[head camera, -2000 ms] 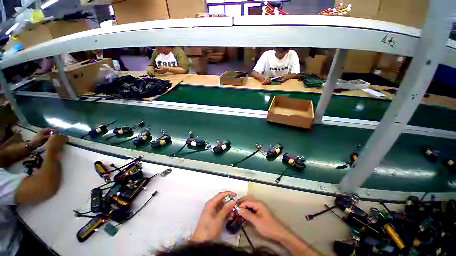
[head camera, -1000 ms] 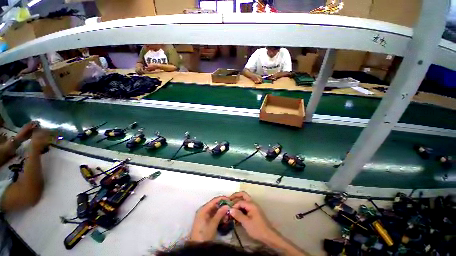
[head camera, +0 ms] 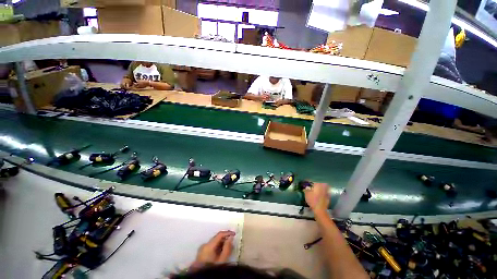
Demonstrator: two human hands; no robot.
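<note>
My left hand (head camera: 217, 248) is over the worktop sheet (head camera: 163, 240) near the seam, fingers loosely bent, with no unit visible in it. My right hand (head camera: 316, 195) reaches over the near edge of the green conveyor belt (head camera: 218, 147). Its fingertips are at a black wired unit (head camera: 303, 186); whether they grip it or only touch it is hidden. Another wired unit (head camera: 259, 186) lies on the belt to the left, beside a unit with a pale band (head camera: 286, 180). Several more units lie spaced along the belt further left.
A loose pile of units (head camera: 87, 234) lies at the left and a dense pile (head camera: 425, 250) at the right, by the slanted shelf post (head camera: 381, 131). An open cardboard tray (head camera: 286, 137) stands beyond the near belt. The shelf rail (head camera: 218, 54) crosses above. Two people sit opposite.
My hands have separated. My right hand has moved forward and right onto the belt; the unit they held is gone from them. An extra unit lies on the belt. The view has shifted right and up.
</note>
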